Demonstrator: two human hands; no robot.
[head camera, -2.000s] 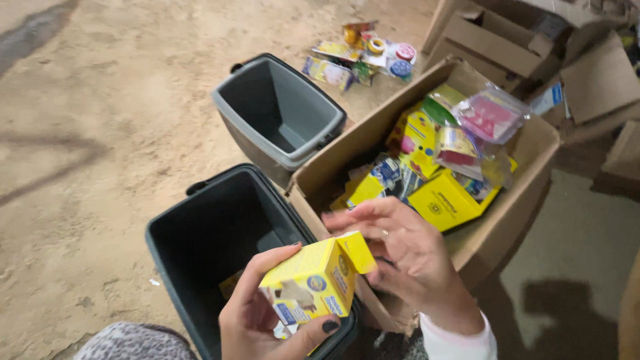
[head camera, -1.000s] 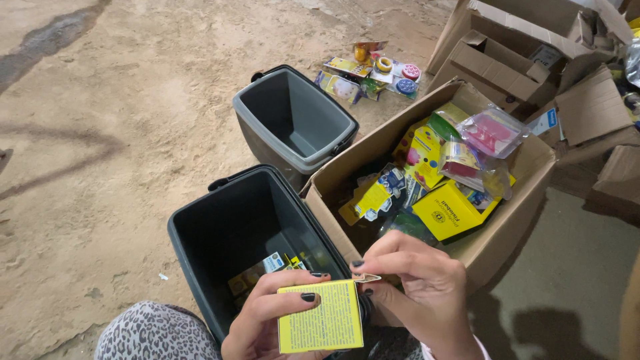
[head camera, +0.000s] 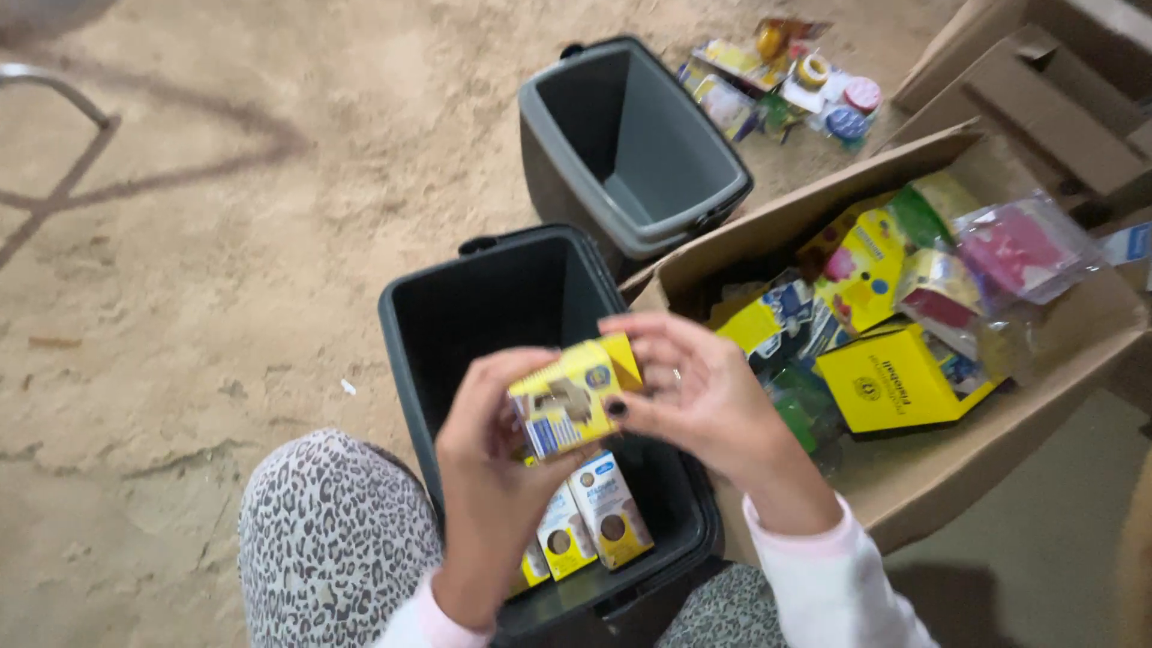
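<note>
A small yellow cardboard box (head camera: 562, 405) is gripped in my left hand (head camera: 490, 450), above the near dark plastic bin (head camera: 409, 369). My right hand (head camera: 711, 405) has its thumb and fingers on the box's right end, where a yellow flap stands out. Inside the near bin, white and yellow boxes (head camera: 612, 513) stand side by side below my hands; my left hand hides part of them. To the right, a large cardboard box (head camera: 981, 468) holds mixed packaged goods, among them a bigger yellow box (head camera: 886, 382).
A second bin with a grey rim (head camera: 540, 135) stands behind the near one, touching or close to the cardboard box. Packaged items (head camera: 792, 81) lie on the rough floor beyond it. More cardboard boxes (head camera: 1053, 117) are at the upper right. A curved metal bar (head camera: 63, 85) shows at the upper left.
The held box has turned from its text-covered side to its pictured side. My right fingers, pinching the flap a second ago, are now spread around that end. White and yellow boxes in the near bin show more fully.
</note>
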